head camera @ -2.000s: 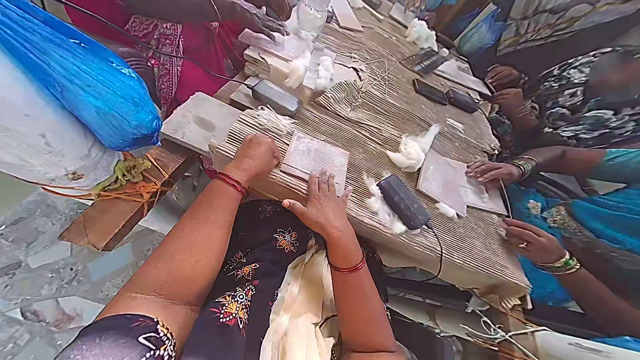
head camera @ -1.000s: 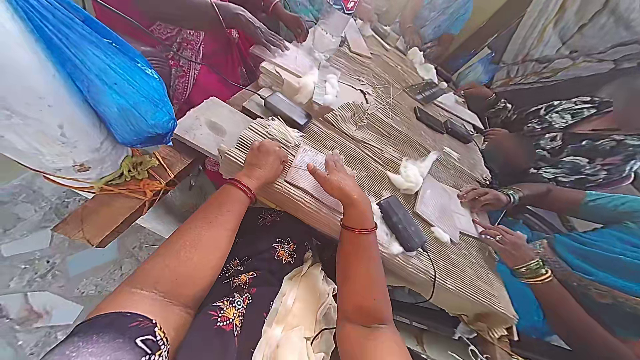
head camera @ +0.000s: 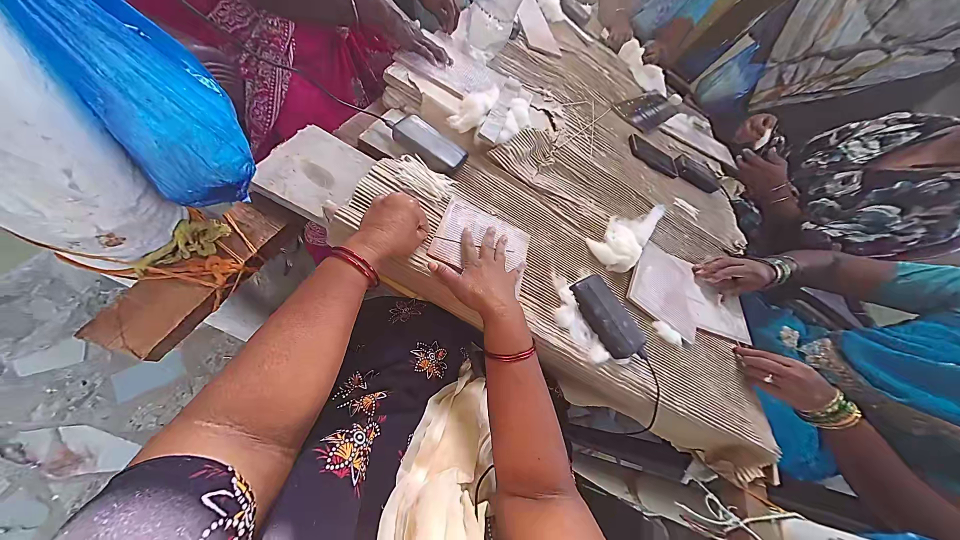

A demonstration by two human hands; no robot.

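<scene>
My left hand (head camera: 394, 225) is curled into a fist on the striped cloth (head camera: 570, 300) at the table edge, below a bundle of thin white cotton strands (head camera: 416, 178). Whether it grips anything is hidden. Just right of it lies a small white textured board (head camera: 465, 217). My right hand (head camera: 484, 270) rests on the board's lower part, palm down and fingers spread. A thin dark line, maybe a fine rod, crosses the board from beside the left fist to the right fingers. Right of this hand, a dark oblong case with a cable (head camera: 609, 316) lies beside cotton tufts (head camera: 568, 322).
Another cotton tuft (head camera: 622, 240) lies near pale boards (head camera: 664, 292), where another person's hands (head camera: 735, 275) are. More people work around the table. A grey device (head camera: 429, 142) with a cable sits beyond my left hand. A blue plastic bag (head camera: 142, 97) and a wooden beam (head camera: 187, 307) stand left.
My right hand has shifted over the board: lower edge at first, then farther up, now back toward the lower part. My left fist stays beside the board.
</scene>
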